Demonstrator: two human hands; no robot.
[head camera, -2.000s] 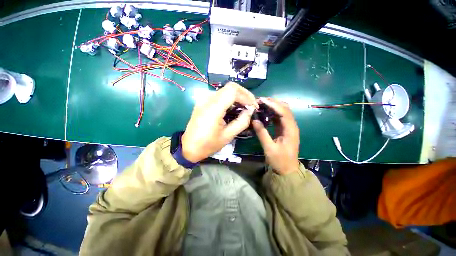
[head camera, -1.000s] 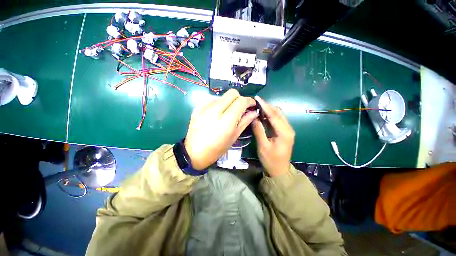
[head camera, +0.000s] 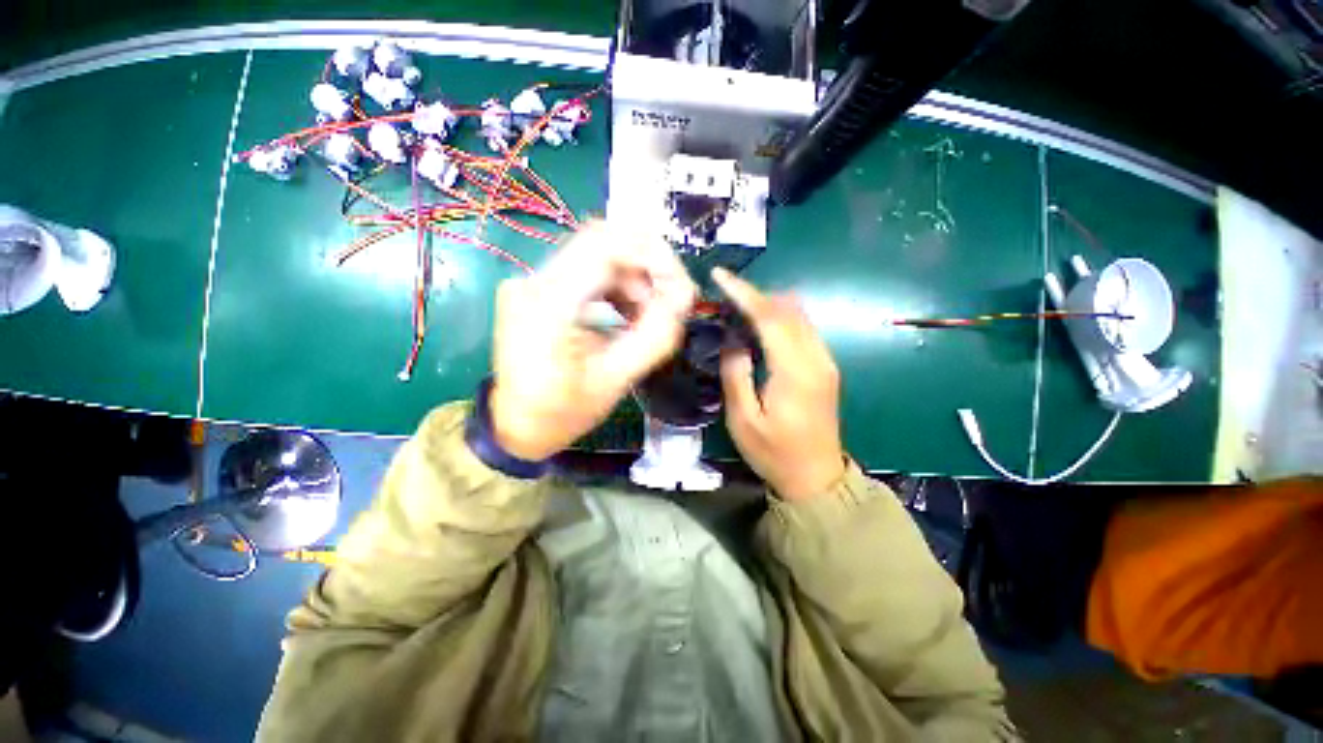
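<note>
The black round inner part (head camera: 688, 380) sits on a white housing (head camera: 675, 457) at the bench's front edge, in front of me. My right hand (head camera: 785, 385) holds the black part's right side, fingers on its rim. My left hand (head camera: 583, 349) is blurred, just left of and above the black part, thumb and fingertips curled together; whether something small is between them I cannot tell. A bit of red wire shows at the top of the black part.
The screw feeder (head camera: 711, 119) stands beyond my hands, the black screwdriver (head camera: 871, 95) at its right. Wired components (head camera: 388, 141) with red-orange leads lie left. White housings lie at far left (head camera: 84, 267) and right (head camera: 1136, 308), the right one with a white cable (head camera: 1033, 479). An orange sleeve (head camera: 1212, 573) shows at right.
My left hand has moved left, away from my right fingertips, uncovering more of the black part. My right hand has stayed at its right side, slightly lower.
</note>
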